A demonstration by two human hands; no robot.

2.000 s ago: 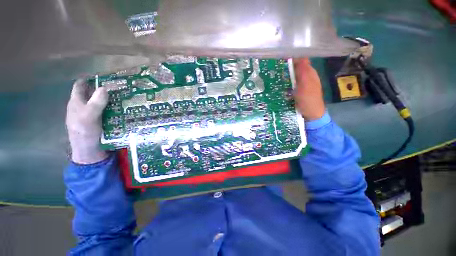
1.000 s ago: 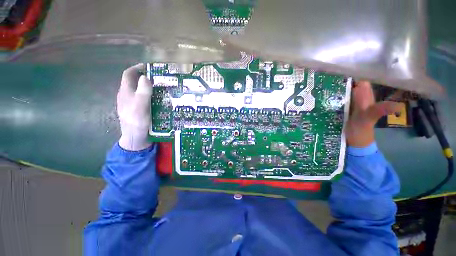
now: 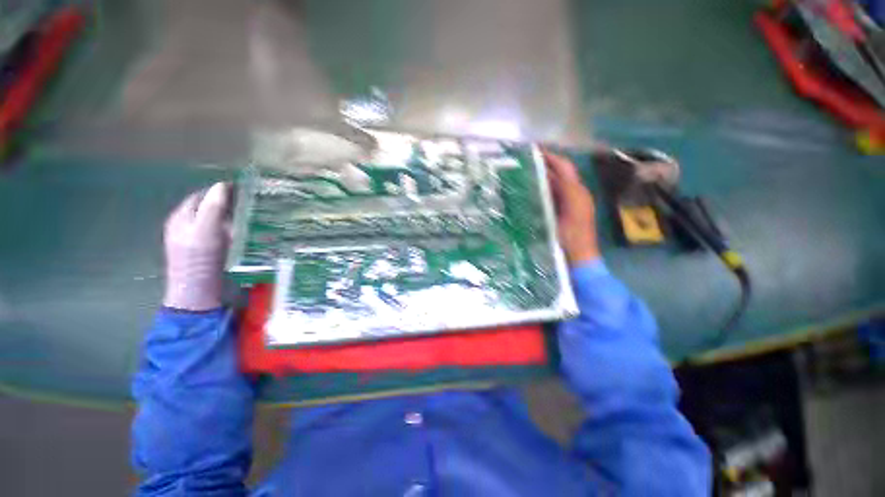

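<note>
A large green printed circuit board (image 3: 398,233) with a white border and silvery solder areas is in front of me, blurred. My left hand (image 3: 197,248), in a white glove, is at its left edge. My bare right hand (image 3: 574,209) holds its right edge. The fingers under or behind the board are hidden. A red flat support (image 3: 408,351) shows below the board's near edge.
A translucent fume hood (image 3: 427,68) covers the far side. To the right are a yellow sponge (image 3: 640,224), the soldering iron (image 3: 704,228) in its stand and its cord. Red-edged objects (image 3: 820,87) stand at the far right and far left. A black box (image 3: 747,408) is below right.
The view has shifted, so board and hands show further left than a second ago. More of the red support shows at the near edge. Both hands remain at the board's sides.
</note>
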